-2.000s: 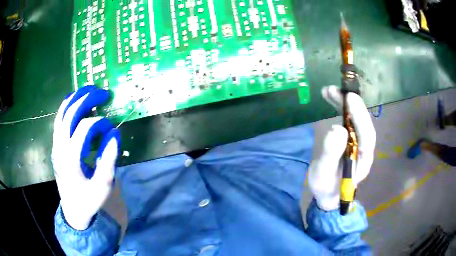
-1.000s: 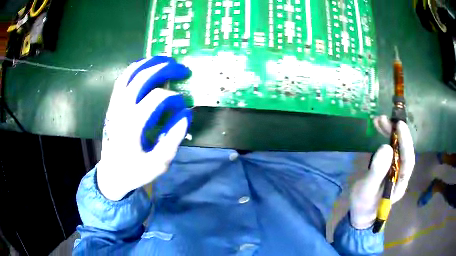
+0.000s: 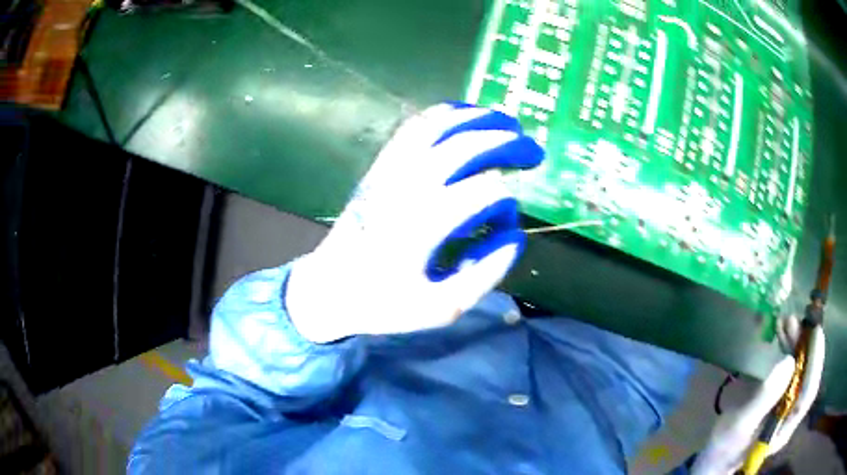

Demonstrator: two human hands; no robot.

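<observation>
A large green circuit board with white markings lies on the green bench mat, glare along its near edge. My left hand, in a white glove with blue fingertips, is at the board's near left corner. Its thumb and forefinger pinch a thin solder wire, whose free end reaches over the board's near edge. My right hand, in a white glove, is at the lower right, partly cut off by the frame. It holds a soldering iron with an amber-brown barrel, tip pointing up, beside the board's right edge.
The green bench mat extends to the left. A thin wire runs across it from the top towards my left hand. An orange object and dark items are at the upper left. Black crates stand below the bench edge at the left.
The view has turned and shifted left, so board and hands appear further right and tilted. The left hand's wire shows clearly again. Both hands keep their holds.
</observation>
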